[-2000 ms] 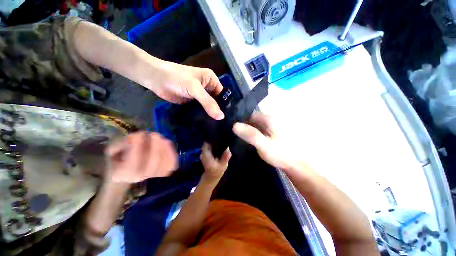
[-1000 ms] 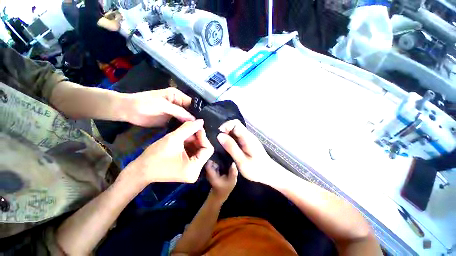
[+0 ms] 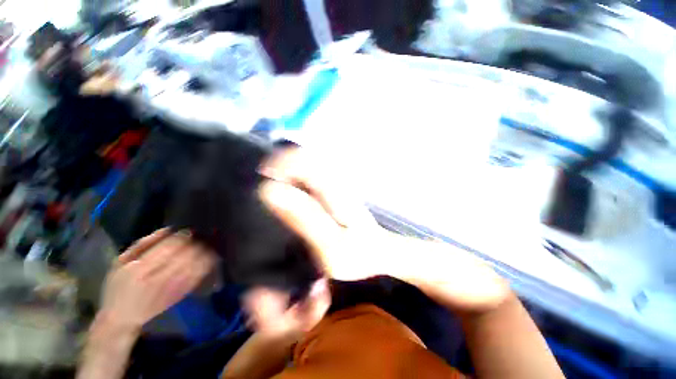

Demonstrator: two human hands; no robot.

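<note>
The frame is strongly blurred. A large, soft black fabric [image 3: 248, 222] spreads in front of me, left of the white table's edge. My right hand [image 3: 307, 203] holds its right side, with the fingers at its upper right edge. My left hand [image 3: 285, 307] is low at the fabric's bottom edge, just above my orange clothing, and grips it. My left fingertips are blurred and partly merge with the fabric. No label can be made out.
Another person's hand [image 3: 159, 274] is at the fabric's lower left. The white table [image 3: 437, 170] bears a dark phone [image 3: 569, 200] and a slim tool [image 3: 578, 263] at the right. A blurred white sewing machine [image 3: 222, 63] stands at the back.
The view has swung and blurred. The other person's two hands have left the label area; one shows lower left, apart from my hands. The black fabric now spreads out wider to the left.
</note>
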